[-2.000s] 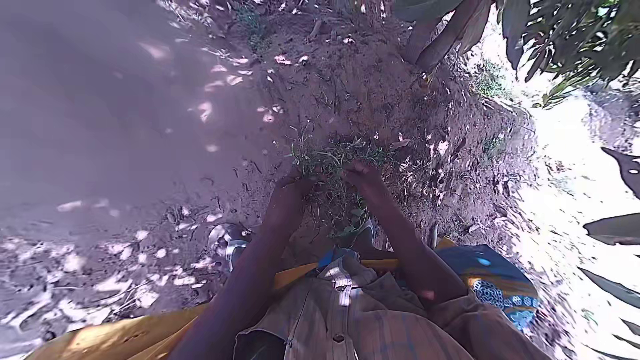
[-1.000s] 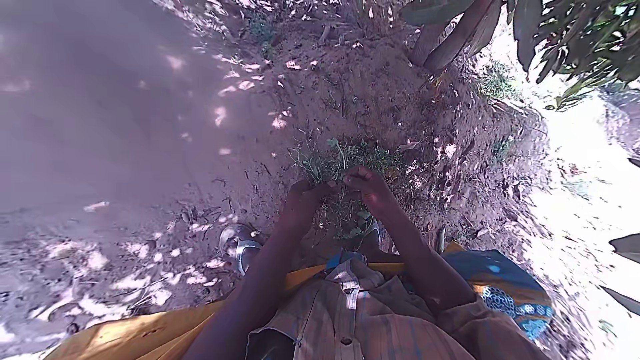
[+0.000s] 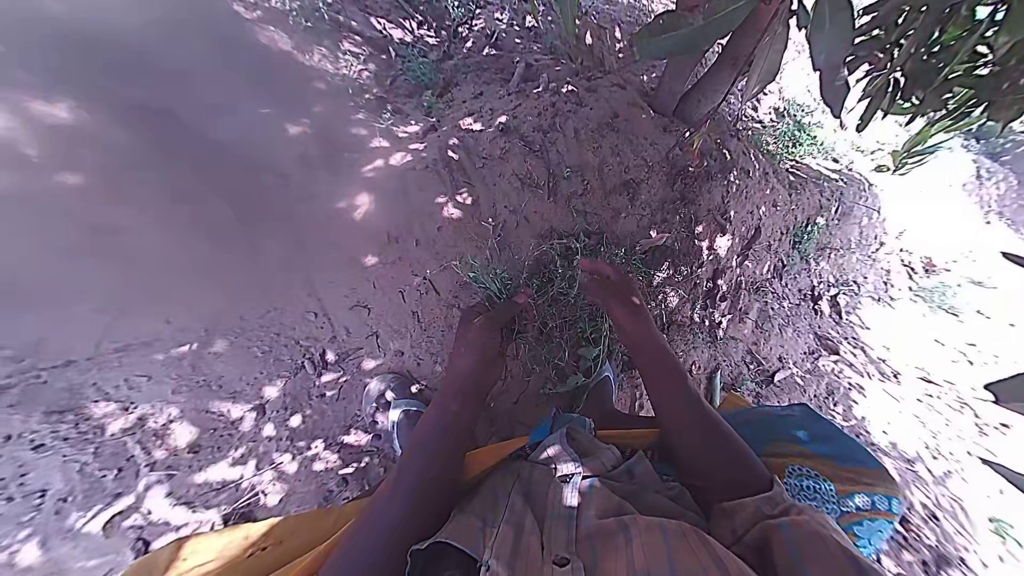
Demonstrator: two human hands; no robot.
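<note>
A loose heap of green weeds and thin stems (image 3: 564, 308) lies on the brown soil in front of my feet. My left hand (image 3: 486, 328) is at the heap's left edge, thumb pointing into it, with a small tuft of greens (image 3: 492, 280) just beyond the fingers; its curled fingers are partly hidden, so a hold on the stems is not certain. At the heap's upper right, my right hand (image 3: 612, 292) has its fingers extended and spread a little over the stems, gripping nothing that I can see.
My sandalled feet (image 3: 396, 412) stand on either side below the heap. A tree trunk (image 3: 712, 76) with long leaves rises at the upper right, beside a soil bank (image 3: 832, 200). Smooth grey ground (image 3: 184, 200) spreads to the left. Yellow and blue patterned cloth (image 3: 808, 456) hangs around me.
My hands were close together over the weeds a second ago and are now farther apart. The fingers of my right hand have straightened.
</note>
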